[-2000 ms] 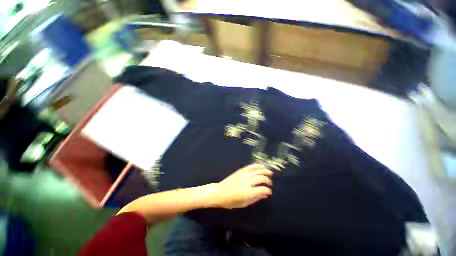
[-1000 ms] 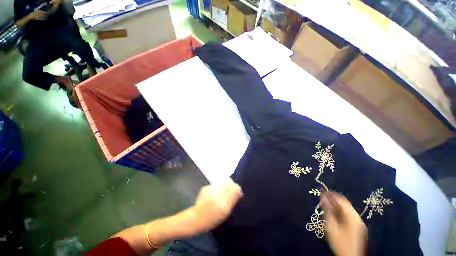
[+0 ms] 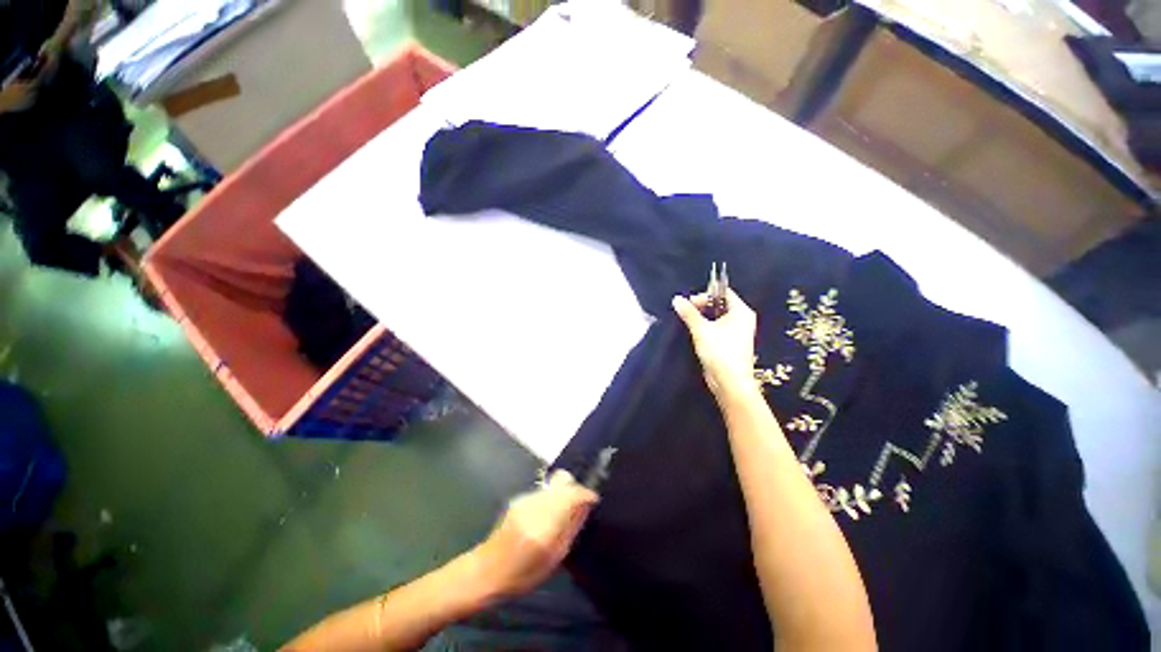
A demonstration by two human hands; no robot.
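A black blouse (image 3: 688, 471) with pale gold flower embroidery (image 3: 821, 334) lies spread over the white table. Its plain sleeve (image 3: 535, 172) stretches to the upper left. My right hand (image 3: 721, 341) is over the blouse near the sleeve's base and holds small thread snips (image 3: 719, 283), two pointed tips up and slightly apart. My left hand (image 3: 541, 529) is closed on the blouse's side edge at the table's near edge. A small blurred grey thing (image 3: 601, 467) shows at its fingertips; I cannot tell what it is.
A red-orange bin (image 3: 242, 248) with a blue lattice side stands left of the white table (image 3: 420, 293), with dark cloth (image 3: 318, 318) inside. Papers (image 3: 166, 45) lie on a surface behind it. A person in dark clothes (image 3: 64, 153) is at the far left. Cartons (image 3: 980, 153) stand behind the table.
My right hand has moved from the embroidery up towards the sleeve's base, and the snips now show. The sleeve's end has shifted left and down. My left hand stays near the side edge.
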